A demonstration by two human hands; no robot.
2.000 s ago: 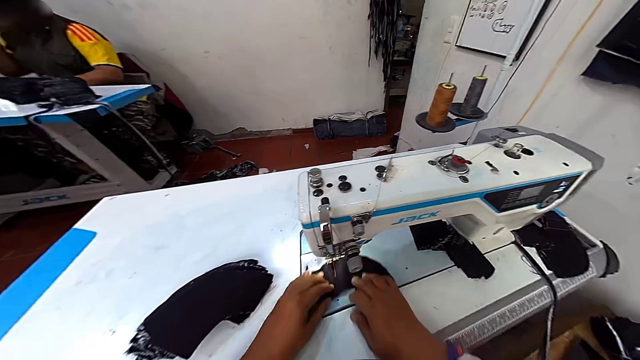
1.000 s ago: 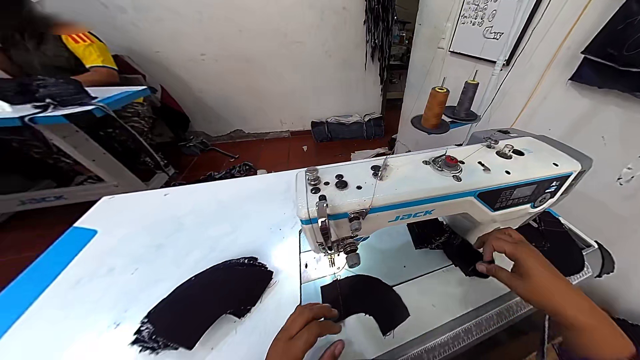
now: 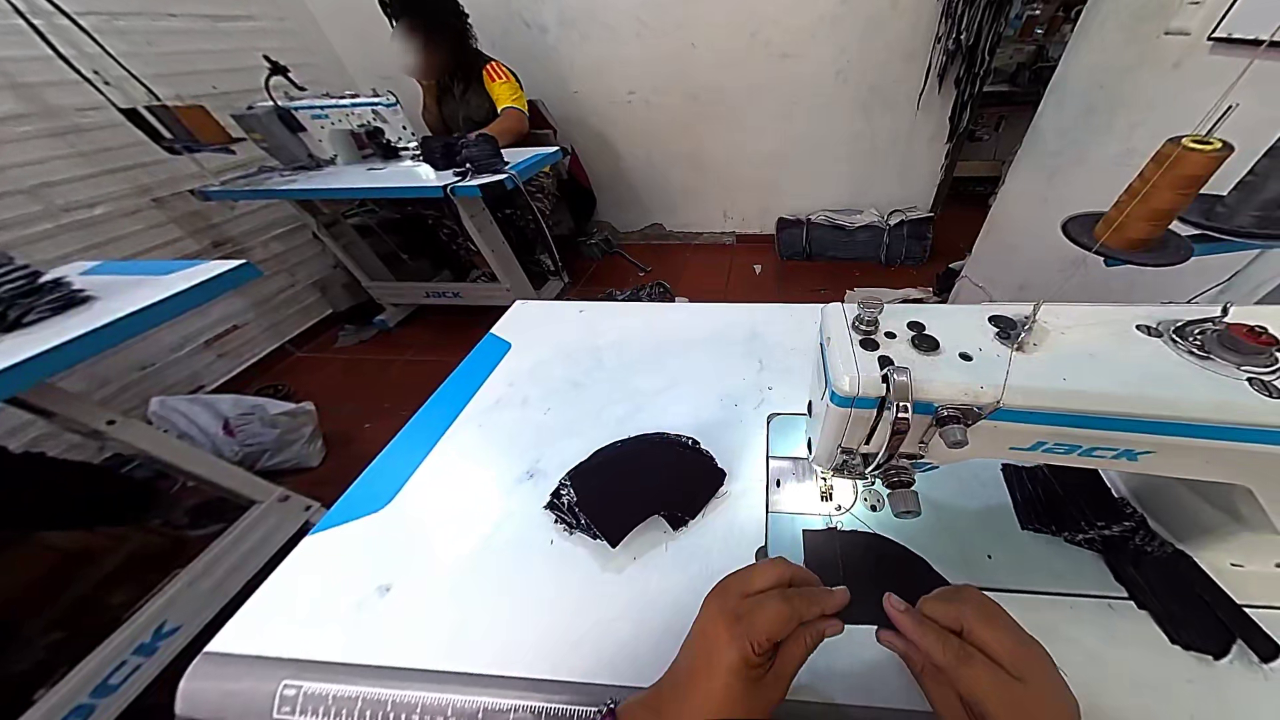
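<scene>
A curved piece of dark fabric point(image 3: 862, 568) lies just in front of the needle and presser foot point(image 3: 828, 488) of a Jack sewing machine point(image 3: 1060, 400). My left hand point(image 3: 750, 635) pinches its lower left edge between thumb and fingers. On the lower right, my right hand point(image 3: 975, 650) pinches the same piece, with its fingertips close to the left ones. A stack of curved dark fabric point(image 3: 640, 485) with frayed edges rests on the white table to the left. More dark fabric pieces point(image 3: 1120, 550) lie under the machine arm at the right.
An orange thread cone point(image 3: 1165, 195) stands behind the machine. A ruler strip point(image 3: 440, 703) runs along the table's front edge. Across the room a person point(image 3: 470, 100) sits at another sewing table point(image 3: 380, 185). A tied bundle point(image 3: 855, 237) lies by the wall, and a white bag point(image 3: 238, 430) on the floor.
My right hand has come from the pieces under the machine arm to the curved fabric near the needle, now held by both hands. The view has swung left.
</scene>
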